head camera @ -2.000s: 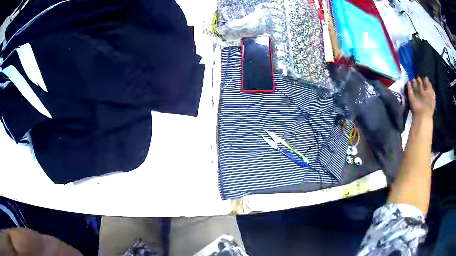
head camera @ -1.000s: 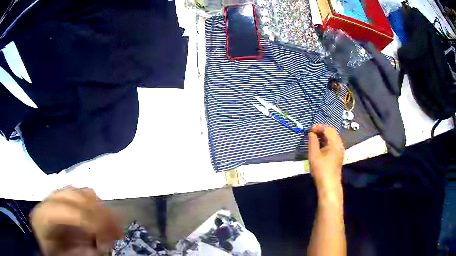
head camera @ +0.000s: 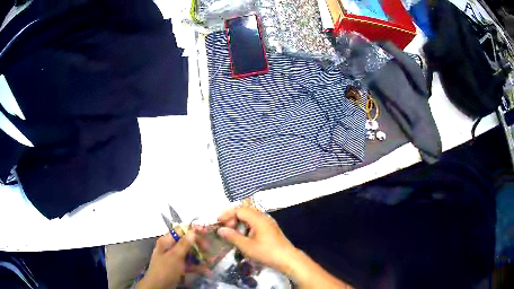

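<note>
My left hand (head camera: 169, 262) is at the bottom, below the table edge, blurred, closed around the small scissors (head camera: 177, 230) with the two pointed blades up and blue and yellow handles in the palm. My right hand (head camera: 256, 234) is just right of it, thumb and fingertips pinched near the left fingers. What lies between the fingertips is too small and blurred to name. The navy garment (head camera: 84, 68) lies on the left of the white table (head camera: 169, 163). The striped cloth (head camera: 276, 124) lies to the right.
A phone with a red case (head camera: 248, 48) lies on the striped cloth. Grey cloth (head camera: 403, 93), a yellow-handled ring (head camera: 370, 106) and pale round pieces (head camera: 376, 135) are at the right. A red box (head camera: 389, 25) and clear packets (head camera: 298, 25) are at the back. Dark cloth (head camera: 394, 226) hangs at the lower right.
The scissors have left the striped cloth and are in my left hand. My right hand has moved from the far right to meet my left hand at the front. The view has shifted.
</note>
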